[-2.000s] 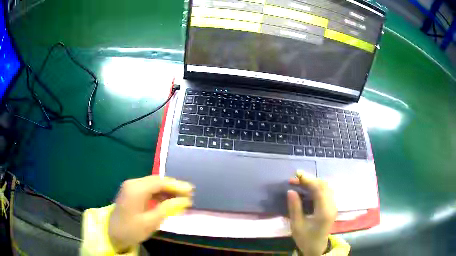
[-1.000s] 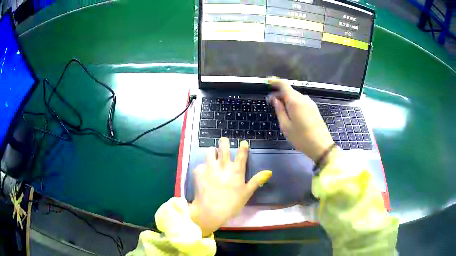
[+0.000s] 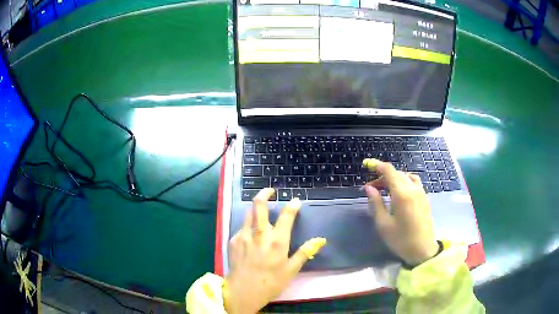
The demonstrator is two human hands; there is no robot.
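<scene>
A grey laptop [image 3: 343, 230] lies open on a red-edged tray [image 3: 220, 245]. Its screen [image 3: 343, 83] shows a dark page with pale and yellow-green blocks. My left hand [image 3: 263, 254] rests over the keyboard's lower left keys and the deck, fingers spread, with a yellow finger cot on the thumb. My right hand [image 3: 401, 211] is over the keyboard [image 3: 337, 164], right of the middle, its index finger with a yellow cot pointing at the keys. Neither hand holds anything. A black cable plug [image 3: 231, 138] sits at the laptop's left side.
Loose black cords [image 3: 132, 162] loop on the green bench [image 3: 104, 239] left of the laptop. A blue-screened monitor [image 3: 13, 122] stands at the far left edge. Yellow strips [image 3: 25, 277] hang at the lower left. Blue shelving [image 3: 526, 18] is at the upper right.
My right hand has moved from the screen's lower edge down to the keys. My left hand stays at the lower left keys. A white panel now shows in the screen's upper middle.
</scene>
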